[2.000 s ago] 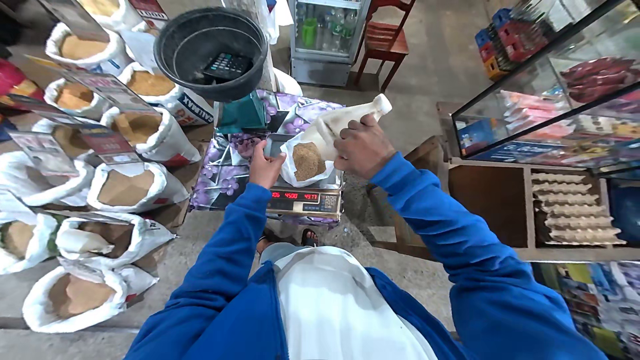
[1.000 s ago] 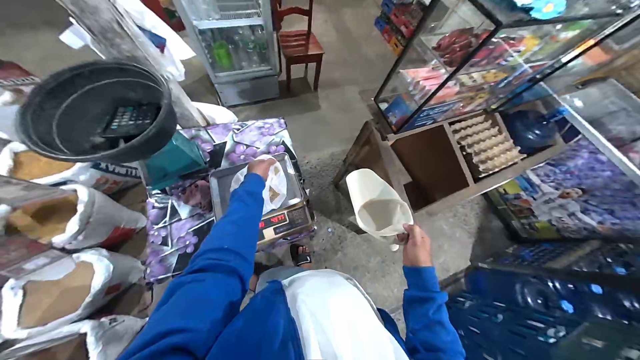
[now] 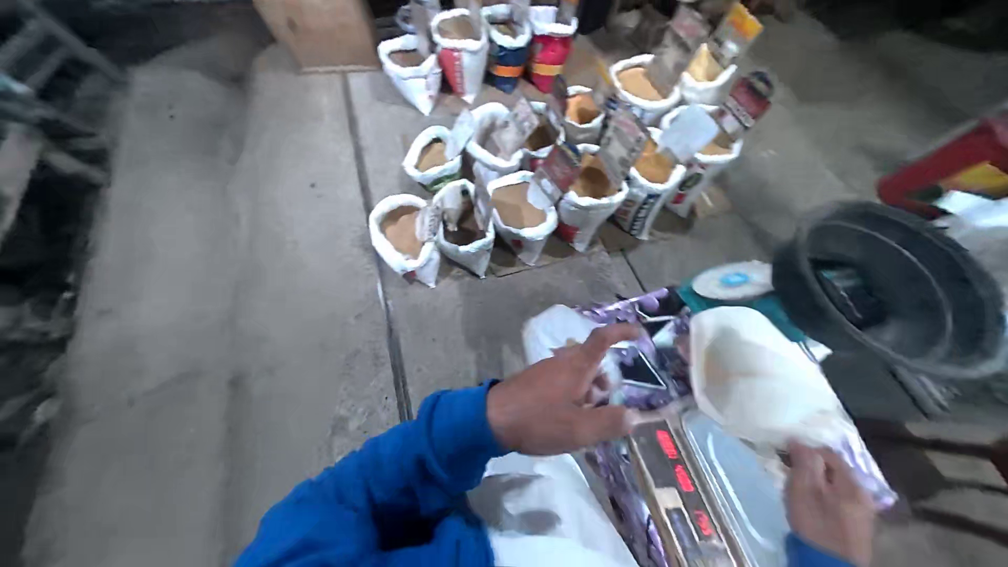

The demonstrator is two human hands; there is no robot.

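Observation:
My left hand [image 3: 563, 398] is over the near side of the table, its thumb and index finger spread apart. Just beyond it lies a white plastic bag [image 3: 551, 324] with some brown contents, partly hidden by the hand; no firm grip on it shows. My right hand [image 3: 831, 492] is closed around the handle end of a whitish plastic scoop [image 3: 748, 378], whose mouth points away from me. Under the scoop is the metal pan [image 3: 736, 465] of a digital scale [image 3: 681, 492] with lit red digits. Blur softens both hands.
A purple flowered cloth [image 3: 657, 303] covers the table. A black plastic basin [image 3: 906, 291] holding a dark device stands at the right, beside a teal object with a round white top [image 3: 732, 281]. Several open sacks of feed or grain [image 3: 520, 209] stand on the concrete floor [image 3: 299, 236] beyond.
The view has swung strongly toward the sacks. The bag, on the scale pan one second ago, now lies off it. The scoop, then out beside the table, is now over the scale.

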